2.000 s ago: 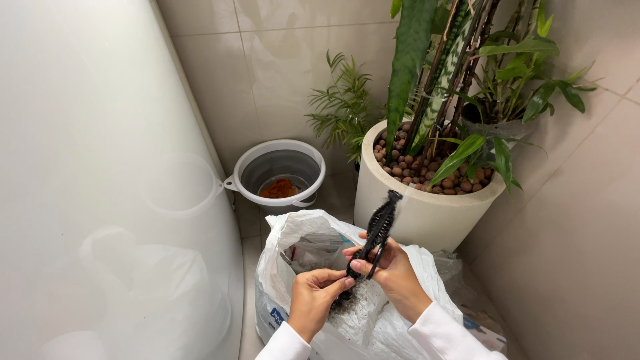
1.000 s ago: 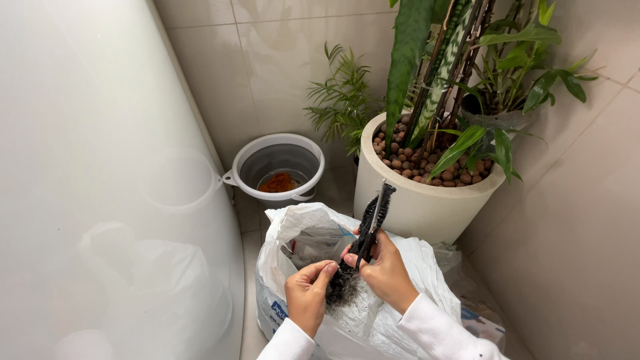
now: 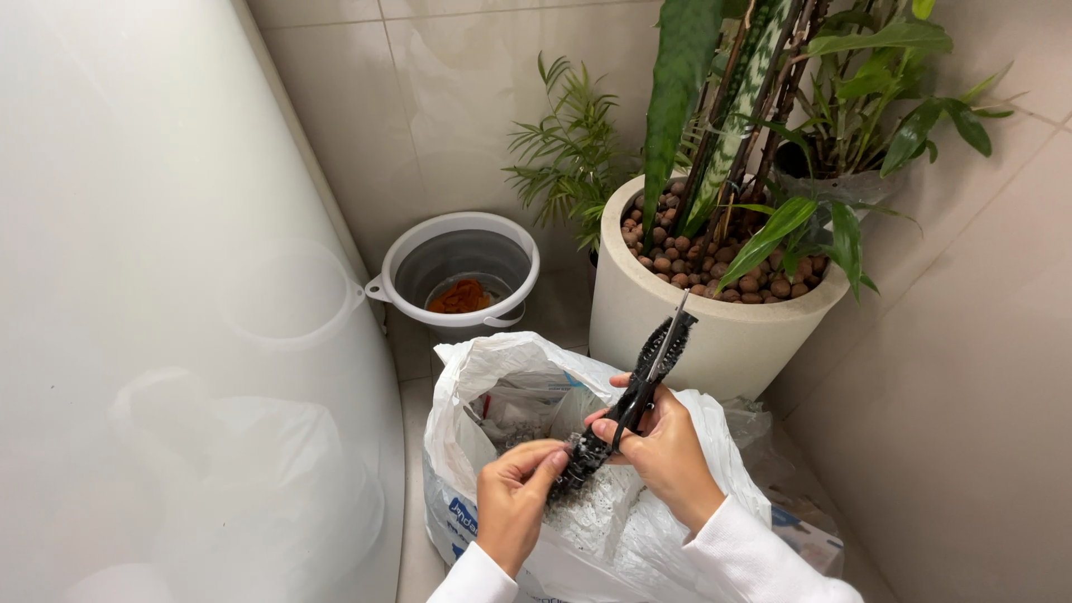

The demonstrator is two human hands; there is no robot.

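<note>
My right hand (image 3: 666,448) holds a black bristled roller brush (image 3: 590,448) slantwise over an open white plastic bag (image 3: 481,364). Black-handled scissors (image 3: 663,347) are in the same hand, their metal blades lying along the brush and pointing up toward the planter. The thumb and fingertips of my left hand (image 3: 521,494) pinch at the brush's lower end, where grey fluff and hair cling; whether they grip a tuft cannot be made out. Dust and fine debris lie on the bag's plastic below the brush, and more grey lint sits inside the bag.
A grey and white bucket (image 3: 462,226) holding something orange stands behind the bag. To its right is a large cream planter (image 3: 712,335) with clay pebbles and tall plants. A small leafy plant (image 3: 578,142) stands by the tiled wall. A glossy white surface (image 3: 193,276) rises at left.
The scissor blades now show plainly along the brush. My left hand stays near the brush's lower end, its fingers shifting slightly.
</note>
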